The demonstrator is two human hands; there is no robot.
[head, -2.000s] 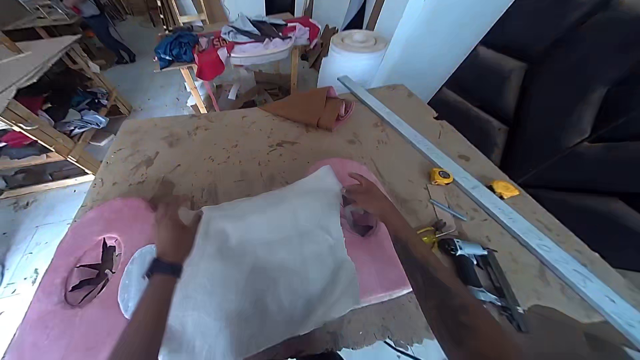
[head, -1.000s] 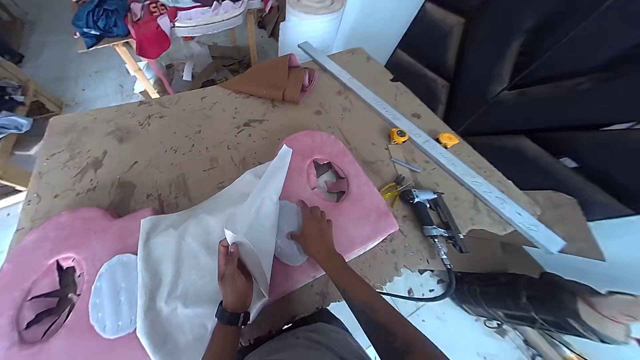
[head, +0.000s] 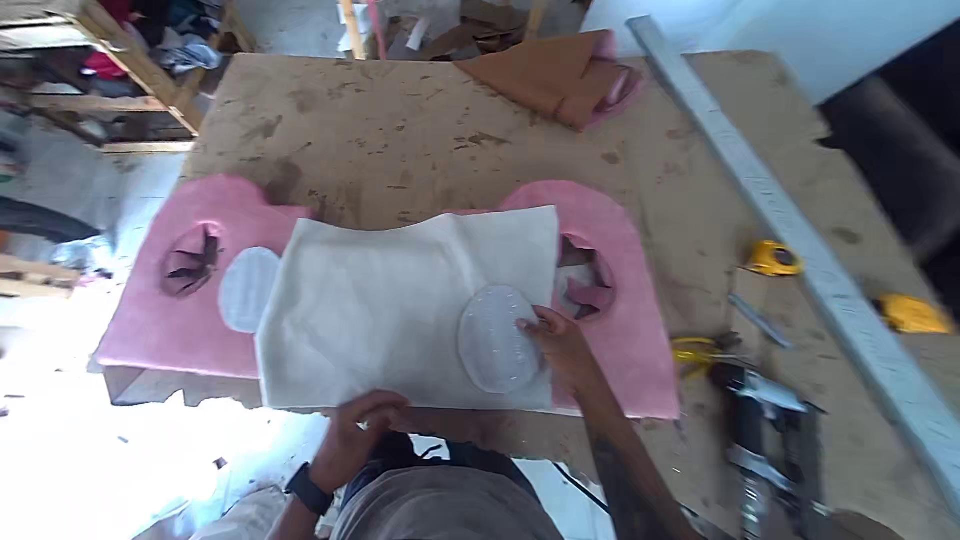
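A white fabric sheet (head: 375,300) lies over the middle of a pink upholstered piece (head: 622,337) with a slit round hole at each side. My right hand (head: 559,341) pinches the right edge of a translucent oval disc (head: 495,341), which rests on the sheet's lower right part. A second pale oval (head: 249,291) lies on the pink piece at the left, beside the sheet's left edge. My left hand (head: 364,424), with a dark watch on its wrist, is at the sheet's front edge, fingers curled; whether it grips the edge cannot be told.
On the cardboard-covered table (head: 360,142), a metal straightedge (head: 787,202) runs along the right. Near it are two yellow tape measures (head: 775,259) (head: 911,313), yellow-handled pliers (head: 697,351) and a pneumatic stapler (head: 772,427). Folded brown material (head: 547,79) lies at the back edge.
The sheet, folded up at its right side a second ago, now lies spread out. The right oval, earlier beside the raised sheet, is now on top of it. My left hand has released the lifted fold.
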